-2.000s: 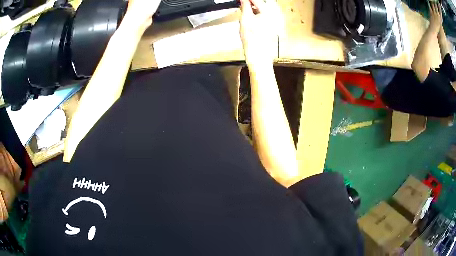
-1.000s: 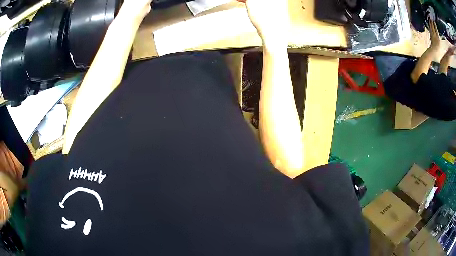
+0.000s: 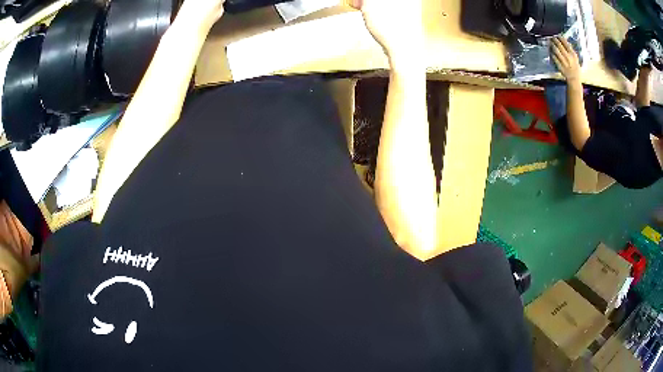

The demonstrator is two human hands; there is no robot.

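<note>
A black fan base point(image 3: 254, 3) shows only as a dark edge at the top rim of the picture. My left hand point(image 3: 208, 7) is at its left end, cut off by the top edge, its fingers mostly out of view. My right hand point(image 3: 378, 16) is right of it, also cut off at the top, fingers hidden. Whether either hand grips anything cannot be seen. A long white paper strip point(image 3: 305, 45) lies on the cardboard-covered bench near its front edge, with a small pale grey packet point(image 3: 305, 7) behind it.
Three black fan housings point(image 3: 137, 45) stand in a row at left. A black fan unit point(image 3: 534, 16) sits on a clear plastic bag point(image 3: 531, 64) at right, where another person's hand point(image 3: 565, 58) reaches in. An open carton point(image 3: 465, 160) is below the bench edge.
The black base and both hands have shifted up toward the picture's top edge since the oldest frame. The person at right has reached a hand to the plastic bag.
</note>
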